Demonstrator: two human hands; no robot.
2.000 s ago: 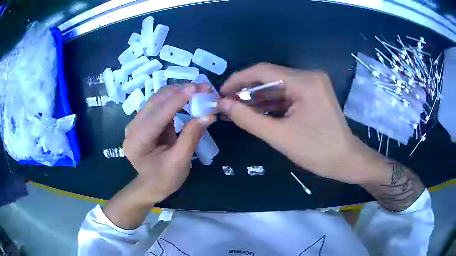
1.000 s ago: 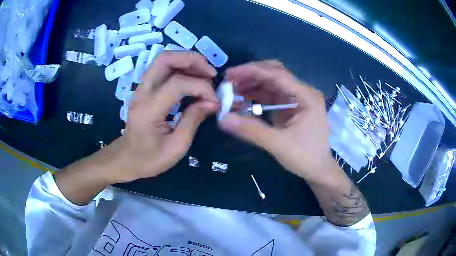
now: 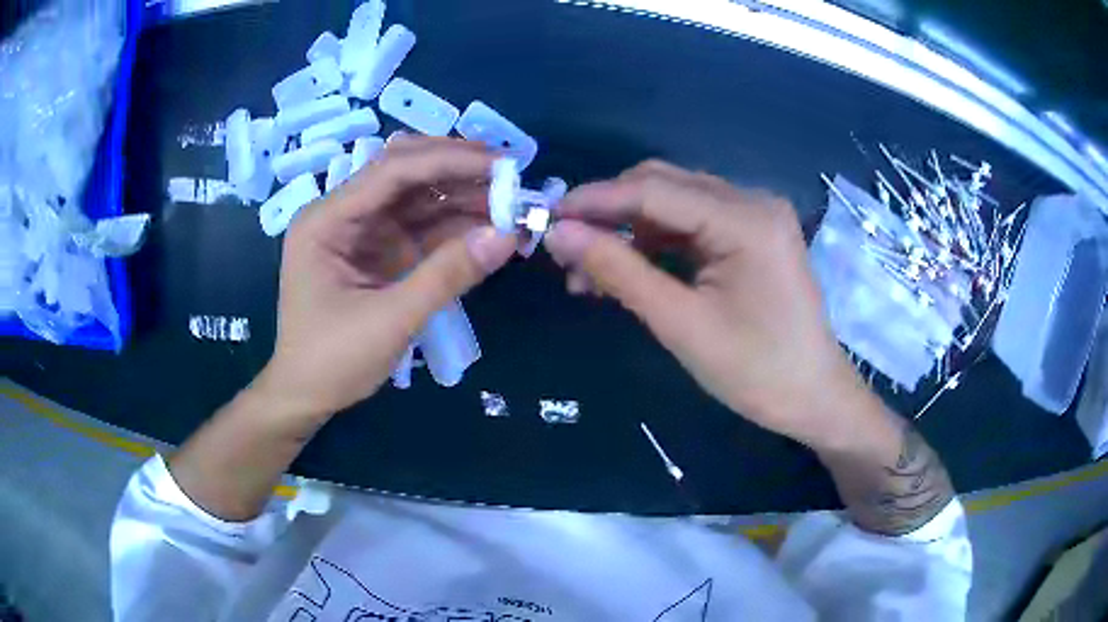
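My left hand (image 3: 377,273) holds a white plastic housing (image 3: 504,196) on edge between thumb and fingers. A small white connector (image 3: 535,219) sits at the housing's right side, between the two hands. My right hand (image 3: 705,280) pinches at the connector's right side with thumb and forefinger; its lead is mostly hidden by the fingers. A pile of white oblong housings (image 3: 419,107) lies behind and beside my left hand, with more housings (image 3: 450,344) below it.
A heap of thin wired leads (image 3: 936,237) lies at right on a clear bag, beside a translucent box (image 3: 1051,304). One lead (image 3: 662,451) and small silver parts (image 3: 559,411) lie near the front edge. A blue tray (image 3: 123,182) with bagged parts stands at left.
The view has shifted and turned. The housing has turned in my left hand, and the lead that stuck out across my right hand no longer shows there.
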